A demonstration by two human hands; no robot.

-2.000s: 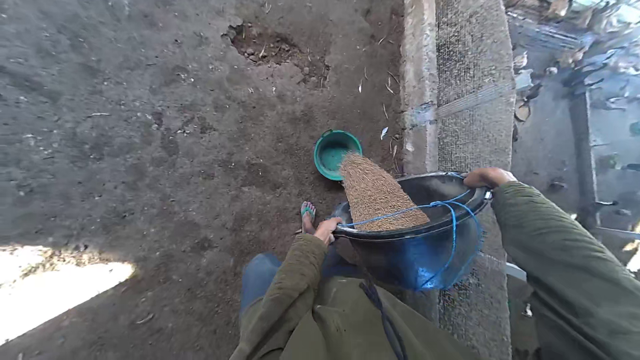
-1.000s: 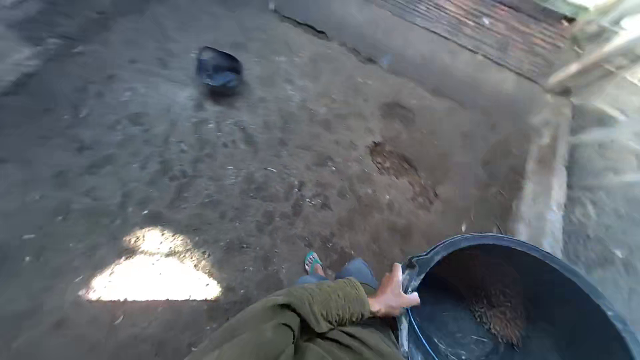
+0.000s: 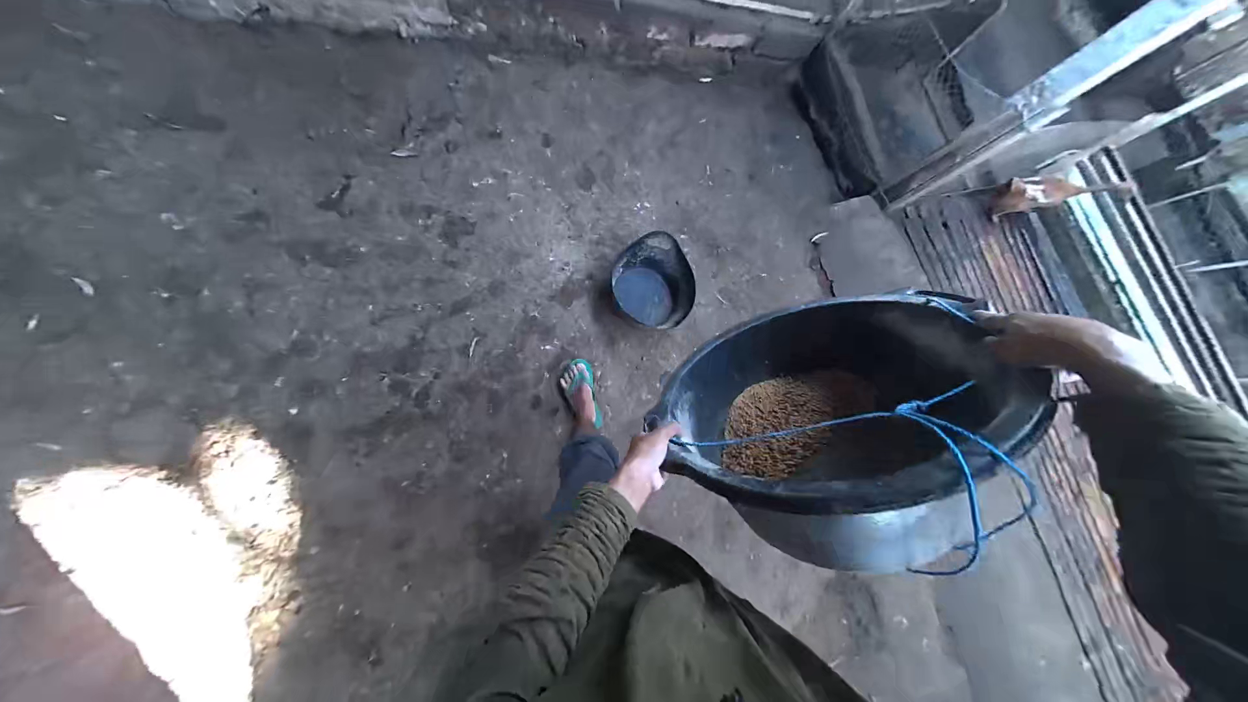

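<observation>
A large black tub (image 3: 829, 541) is held up at the lower right, its mouth tilted toward the camera. Brown feed pellets or grain (image 3: 775, 424) lie inside on its left part. My left hand (image 3: 645, 463) grips the handle at the tub's left rim. At the far right rim is my right hand (image 3: 1043, 341), closed on the edge there; its fingertips are partly hidden. A blue rope (image 3: 912, 409) crosses the mouth and hangs in loops over the near side. On the ground beyond the tub stands a small dark bucket (image 3: 655, 283), not touched by either hand.
My foot in a green flip-flop (image 3: 580, 378) is on the dirt floor (image 3: 390, 322). A slatted wooden platform (image 3: 985, 253) runs along the right, with a brown animal (image 3: 1043, 193) near it. Wooden posts and wire netting (image 3: 946, 83) are at the upper right. A brick ledge (image 3: 721, 41) crosses the top.
Two seconds ago the tub was tipped and its grain poured into a round green basin; now its grain stays inside. The view has turned strongly, and the basin is out of view.
</observation>
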